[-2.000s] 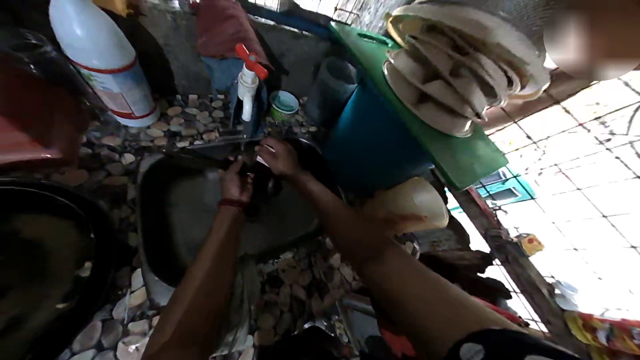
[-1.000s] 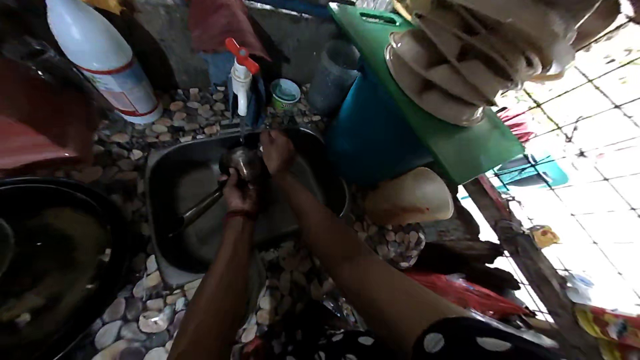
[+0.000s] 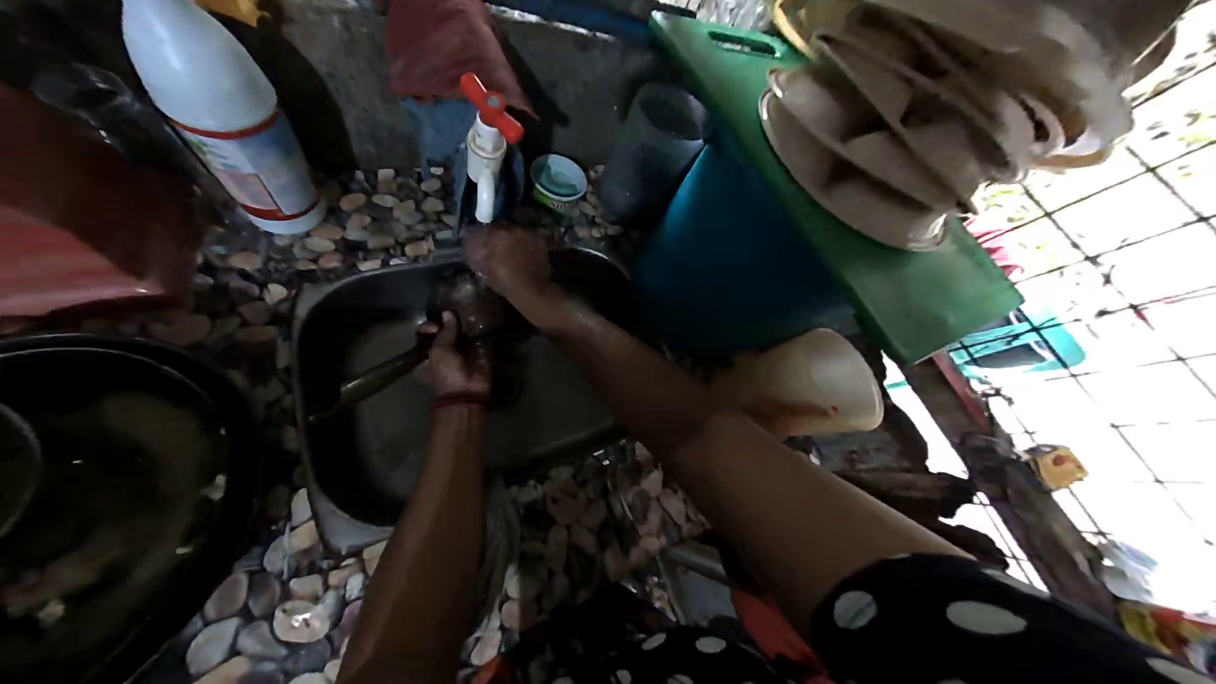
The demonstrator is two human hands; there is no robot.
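Note:
My left hand (image 3: 456, 361) is closed around a dark, wet metal vessel (image 3: 472, 302) held over a stainless steel sink (image 3: 347, 513). A long dark handle (image 3: 375, 380) runs down and left from it; it looks joined to the vessel, though the join is dim. Just under the spout of a white plastic faucet (image 3: 485, 157) with a red handle is my right hand (image 3: 508, 258), its fingers bunched. Whether it holds something cannot be made out. A red band circles my left wrist.
Left of the sink stand a large dark basin (image 3: 233, 446) and a white bottle (image 3: 228, 104). Behind are a small tub (image 3: 559, 180) and a grey container (image 3: 655, 142). At right, a green board (image 3: 912, 304) lies on a blue bucket (image 3: 750, 256), beside a cream pail (image 3: 817, 380).
My right hand has moved from beside the vessel up to just below the faucet spout. My left hand still holds the vessel, which shows more clearly than two seconds ago.

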